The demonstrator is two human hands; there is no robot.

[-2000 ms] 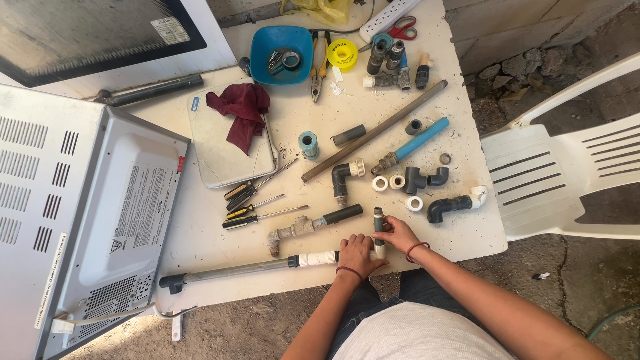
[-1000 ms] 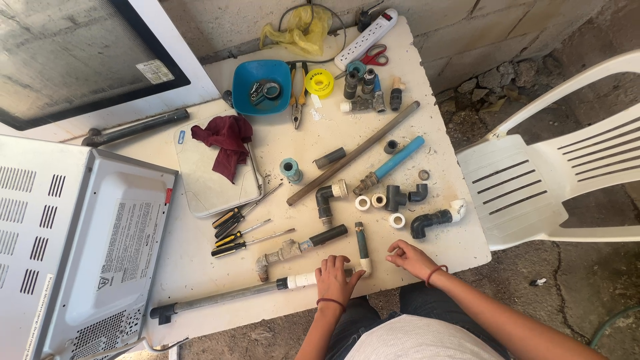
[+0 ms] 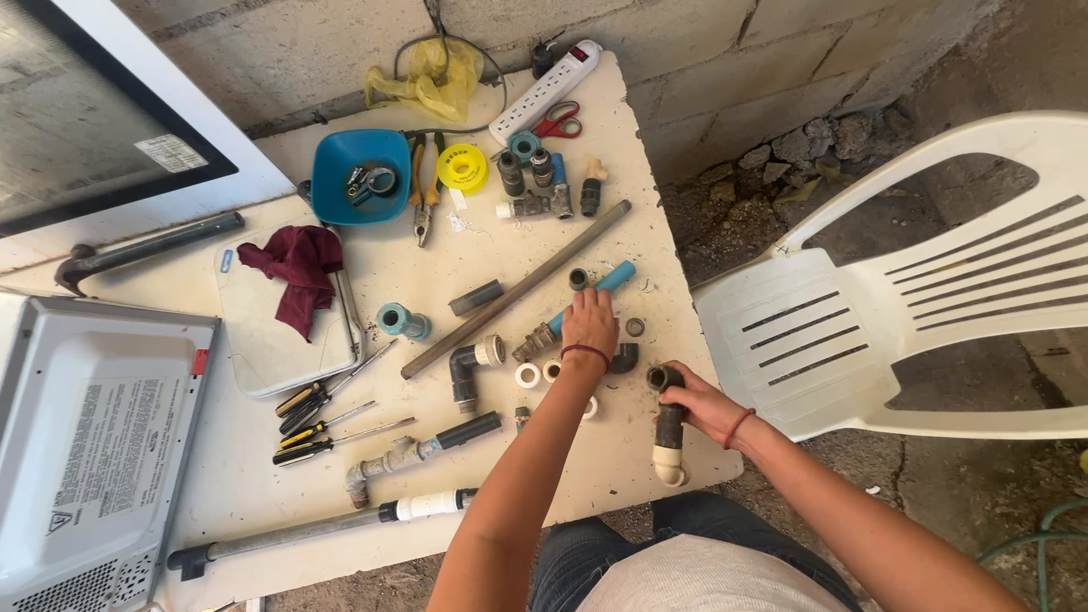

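Note:
My left hand (image 3: 590,327) rests over the blue pipe with a threaded metal end (image 3: 616,276), near the table's right side; whether its fingers grip the pipe is hidden. In my right hand (image 3: 701,404) is a dark pipe elbow joined to a white elbow (image 3: 669,455), above the table's front right corner. White plastic rings (image 3: 528,376) and a small dark elbow (image 3: 626,359) lie around my left hand. A black elbow with a white collar (image 3: 465,374) is farther left. The long grey pipe with a white coupling (image 3: 297,531) runs along the front edge, partly behind my left forearm.
Screwdrivers (image 3: 297,425), a cutting board (image 3: 255,361) under a maroon cloth (image 3: 297,272), and a long brown pipe (image 3: 518,289) lie on the table (image 3: 297,578). Behind are a blue bowl (image 3: 361,208), pliers (image 3: 422,204), yellow tape roll (image 3: 463,168) and power strip (image 3: 544,93). A white chair (image 3: 799,331) stands right.
My left hand has left the white coupling and moved up and right to the blue pipe. My right hand has moved right and taken hold of the dark elbow with the white end.

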